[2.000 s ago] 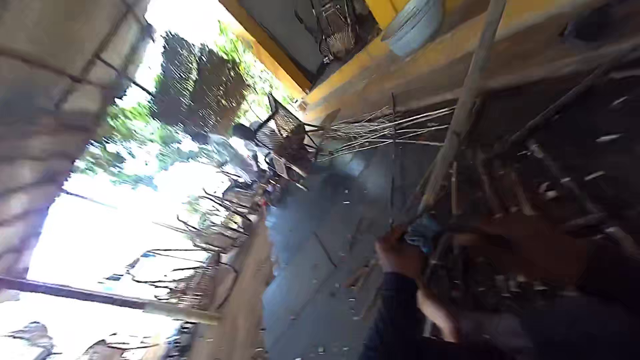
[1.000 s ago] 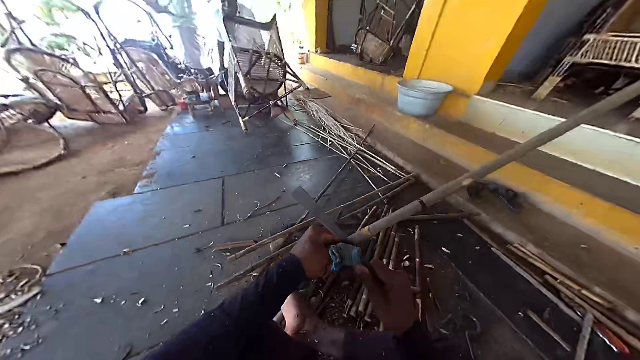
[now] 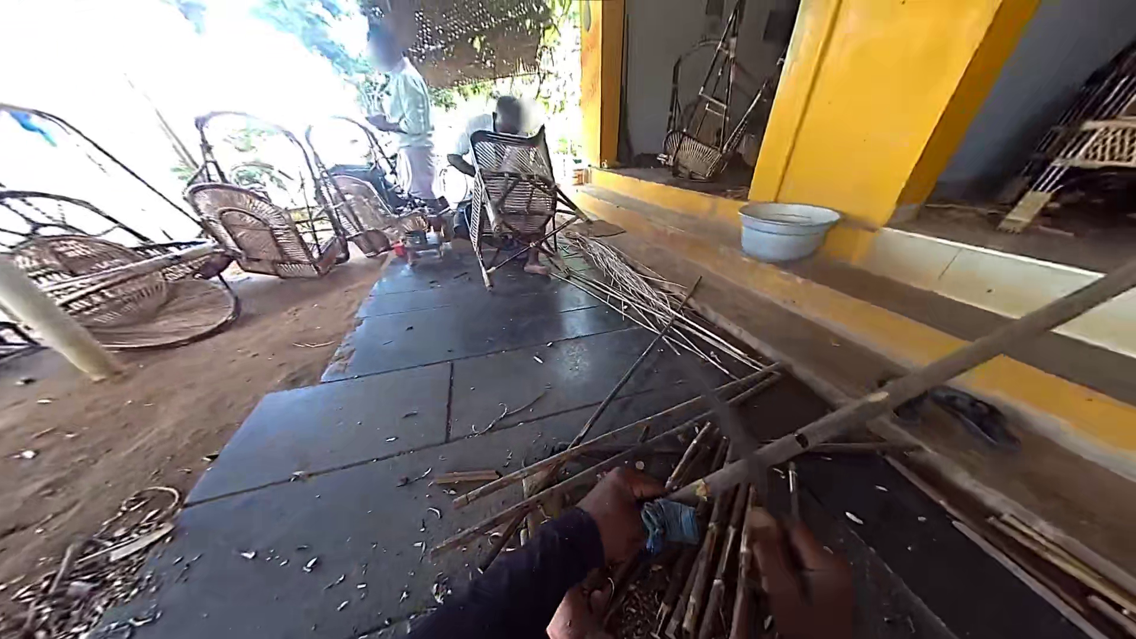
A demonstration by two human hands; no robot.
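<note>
A long wooden pole (image 3: pixel 896 399) slants from the right edge to its lower end near my left hand (image 3: pixel 621 515). My left hand is closed around that end, with blue cloth (image 3: pixel 670 525) bunched at its fingers. Whether the cloth wraps the fingers or the pole cannot be told. A dark, blurred blade (image 3: pixel 732 426) crosses the pole and runs down toward my right hand (image 3: pixel 799 568). My right hand is blurred too, with its fingers bent around what seems to be the blade's handle. Cut cane pieces (image 3: pixel 710 568) lie below and between the hands.
Long canes (image 3: pixel 612 444) and thin strips (image 3: pixel 621 275) lie on dark floor slabs (image 3: pixel 355 444) scattered with shavings. A person (image 3: pixel 506 115) sits behind a woven chair (image 3: pixel 515 186); another person (image 3: pixel 410 115) stands nearby. Cane swing seats (image 3: pixel 257 222) are at left. A pale basin (image 3: pixel 785 232) rests by the yellow steps.
The view has swung upright from a strong tilt. Since one second ago the blade has moved from beside my left hand to across the pole, and my right hand is farther from my left.
</note>
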